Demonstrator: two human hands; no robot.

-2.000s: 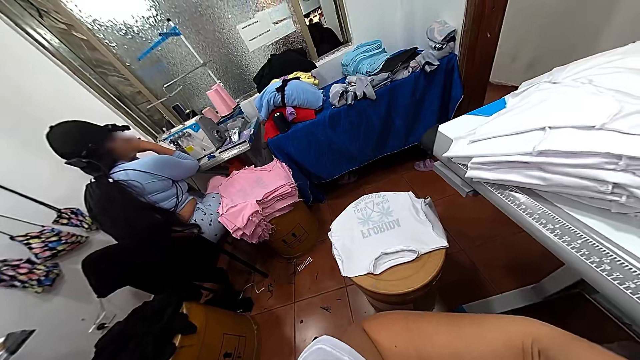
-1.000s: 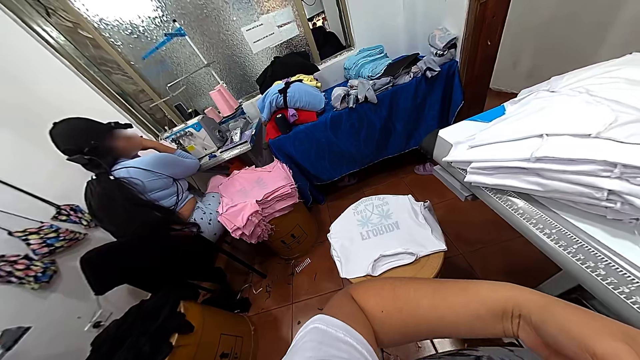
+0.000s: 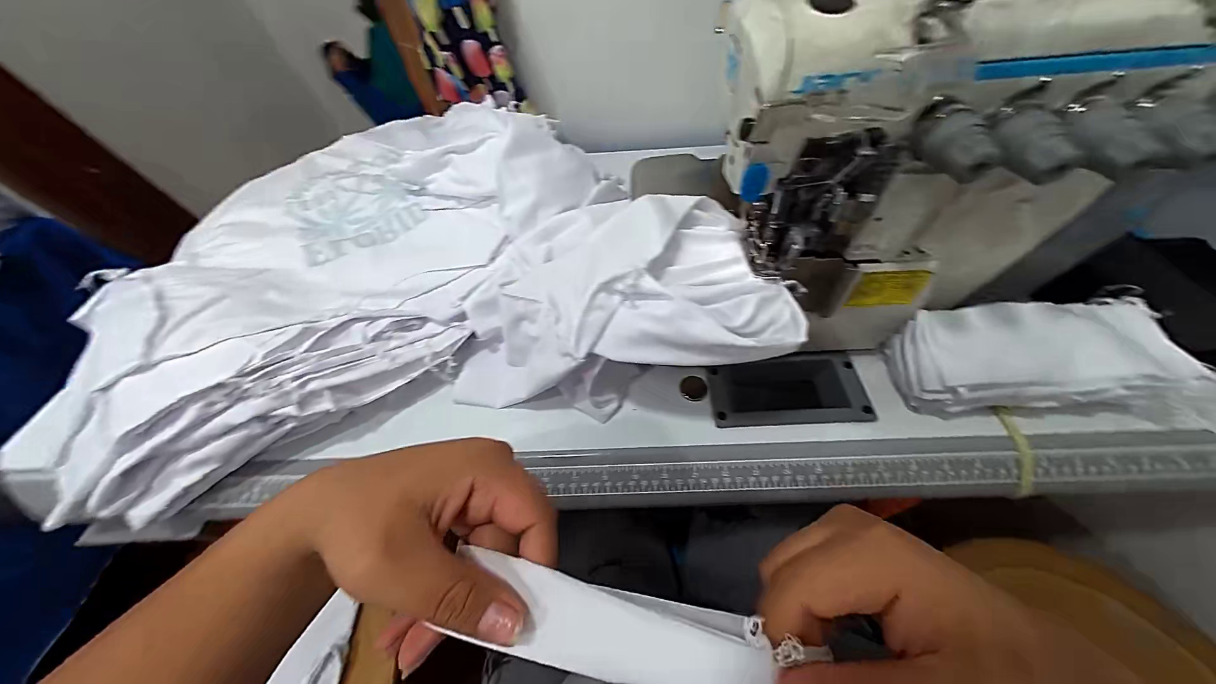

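My left hand [image 3: 437, 551] grips one end of a white fabric band [image 3: 617, 627], thumb on top, below the front edge of the sewing table. The band's other end, with loose overlocked threads, is pinched in my right hand [image 3: 855, 598]. Beyond my hands, a bunched white garment [image 3: 655, 285] lies against the needle area of an industrial overlock sewing machine [image 3: 836, 190]. To its left is a stack of white T-shirt pieces [image 3: 266, 370], with a grey-green print [image 3: 356, 218] behind it.
A pile of folded white fabric bands [image 3: 1035, 356] lies right of the machine. A measuring tape [image 3: 665, 477] runs along the table's front edge, with a yellow-green band [image 3: 1018, 451] round it. A round wooden stool top [image 3: 1092, 598] shows at lower right. Blue cloth [image 3: 47, 313] hangs at left.
The view has swung from the room to the sewing machine. Both hands are now in sight holding the white band; earlier only a forearm crossed the lower part.
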